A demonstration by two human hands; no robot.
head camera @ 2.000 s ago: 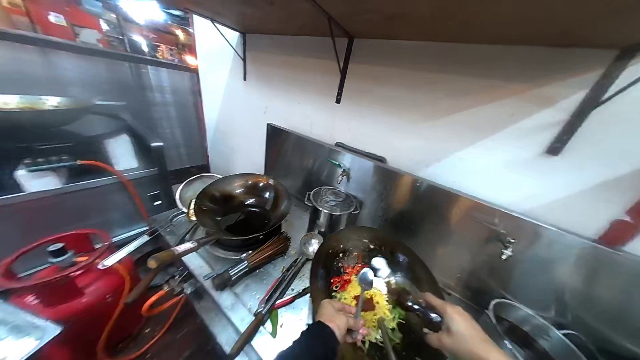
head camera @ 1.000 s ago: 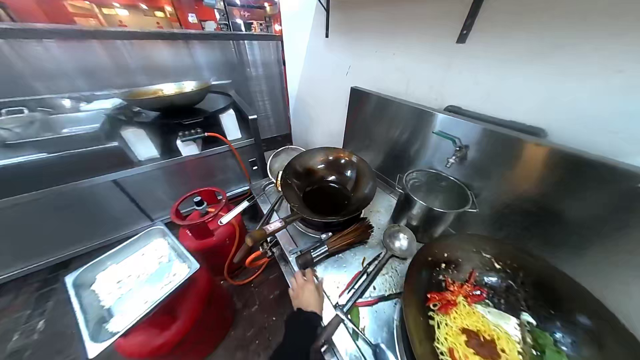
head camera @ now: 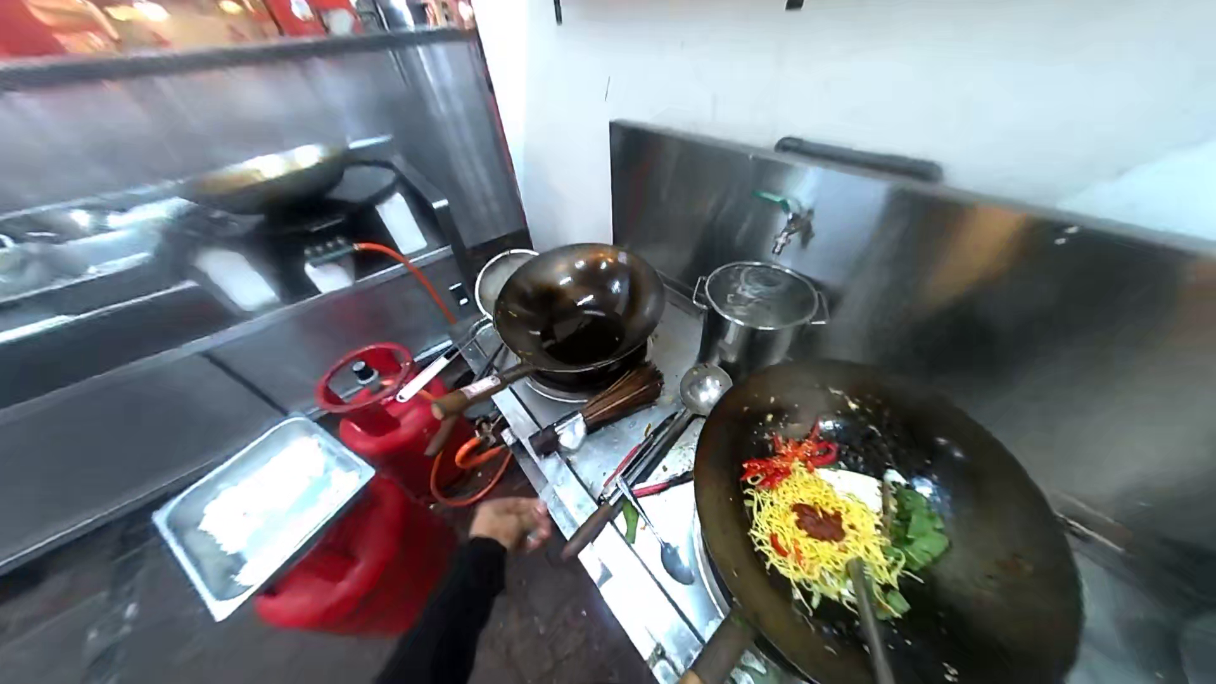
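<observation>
My left hand [head camera: 513, 522], in a dark sleeve, hangs beside the counter's front edge with its fingers loosely bent and apart, holding nothing visible. Nearest to it are the wooden handle of a ladle [head camera: 705, 388] and a metal spoon [head camera: 673, 562] lying on the counter. At the right, a large wok [head camera: 1007, 560] holds yellow noodles [head camera: 774, 518] topped with red sauce [head camera: 819, 522], sliced red chili [head camera: 788, 454] and green leaves [head camera: 920, 537]. A metal utensil [head camera: 869, 617] rests in the noodles. My right hand is out of view.
A second wok [head camera: 579, 304], a bamboo brush [head camera: 622, 397] and a lidded steel pot [head camera: 760, 309] stand or lie on the counter [head camera: 684, 351]. Red gas cylinders [head camera: 380, 541], an orange hose [head camera: 475, 494] and a metal tray [head camera: 275, 513] of white food are at the left. A tap [head camera: 788, 228] is on the splashback.
Two seconds ago both hands were over the large wok, my left with a spoon; my left hand has since moved left, off the counter. My right hand has left view. The view has swung left.
</observation>
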